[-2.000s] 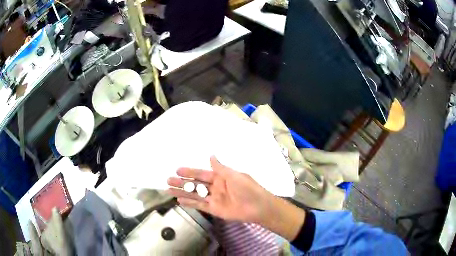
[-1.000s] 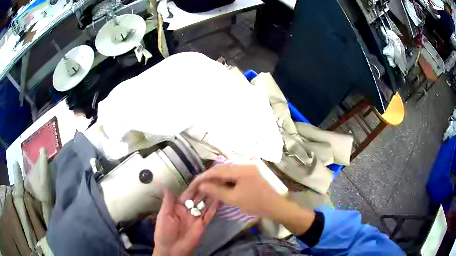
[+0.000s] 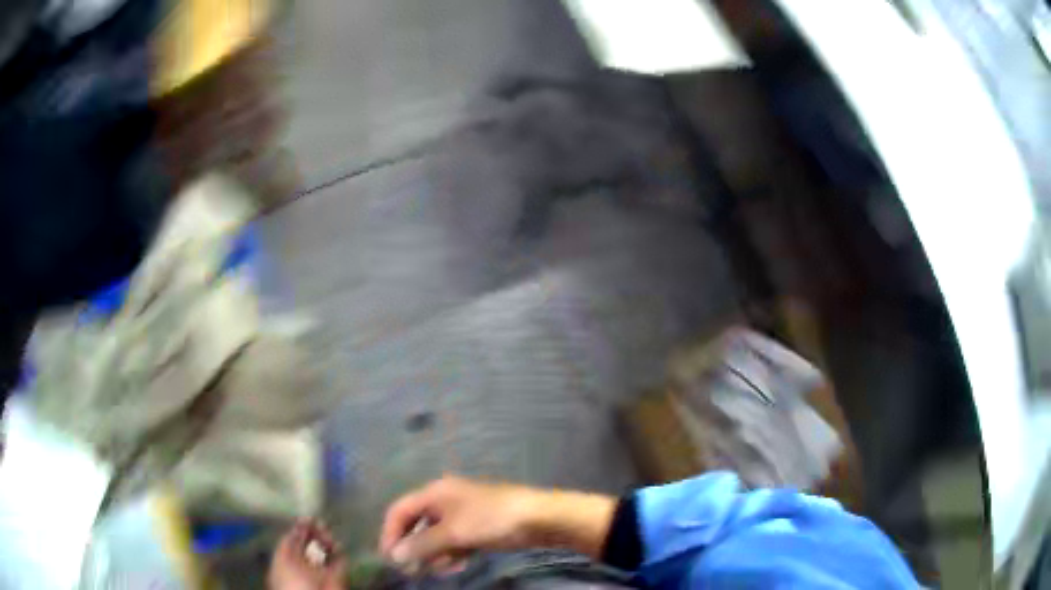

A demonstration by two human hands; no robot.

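The picture is blurred by head motion. My right hand (image 3: 455,524), in a blue sleeve with a dark cuff, is at the bottom centre with its fingers curled around a small white chalk piece (image 3: 420,527). My left hand (image 3: 307,561) is at the bottom edge, partly cut off, to the left of my right hand. It holds a small white piece (image 3: 317,553) at its fingers. The two hands are apart. How many pieces each hand holds cannot be told.
Beige cloth (image 3: 173,346) lies heaped over a blue bin (image 3: 242,248) at the left. Grey floor (image 3: 484,380) spans the middle. Crumpled pale material (image 3: 766,403) lies in a brown box-like thing at the right. A white table edge (image 3: 962,231) curves down the far right.
The view has swung right, away from the sewing machine and white cloth to the floor. My hands have moved apart; the white pieces in my open left palm now show only partly.
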